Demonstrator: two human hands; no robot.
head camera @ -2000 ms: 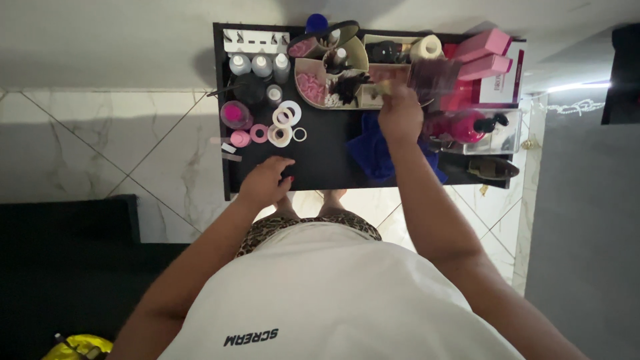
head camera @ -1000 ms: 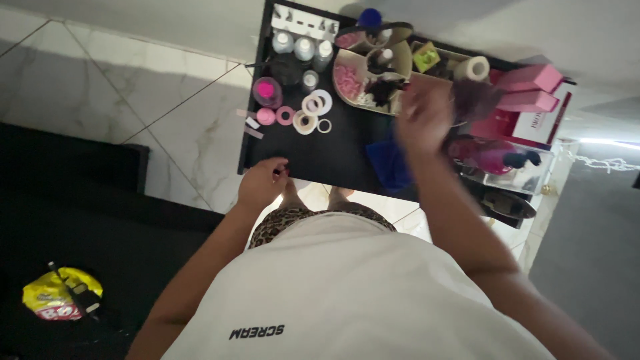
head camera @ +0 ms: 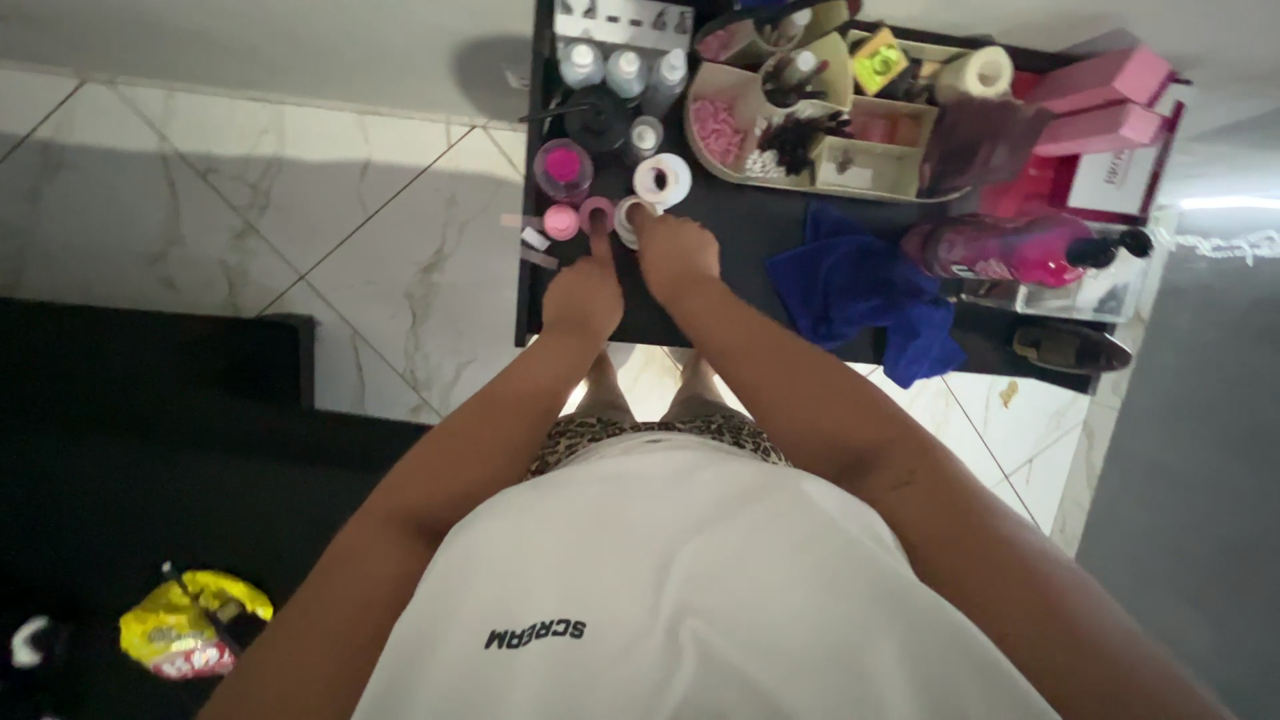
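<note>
My left hand [head camera: 583, 290] reaches over the black tabletop with one finger on a pink tape roll [head camera: 597, 215]. My right hand [head camera: 680, 250] is beside it, its fingertips at a small white roll [head camera: 634, 222]; whether they grip it is unclear. Just above lies a larger white tape roll [head camera: 662, 181]. A pink round container [head camera: 561, 222] and a clear jar with a bright pink centre [head camera: 563, 170] stand to the left. A blue cloth [head camera: 850, 285] hangs partly over the table's front edge, right of my right hand.
Along the back are clear bottles [head camera: 627, 73], a divided beige organizer [head camera: 835, 185] and a cream roll [head camera: 975, 75]. To the right are pink boxes [head camera: 1100, 130], a bottle of pink liquid [head camera: 1000, 250] and a dark oval brush [head camera: 1072, 347]. A yellow packet [head camera: 190, 625] lies lower left.
My right hand has moved left from the organizer to the rolls. My left hand has moved forward from the front edge to the pink roll. A yellow item now shows in the organizer, unlike two seconds ago.
</note>
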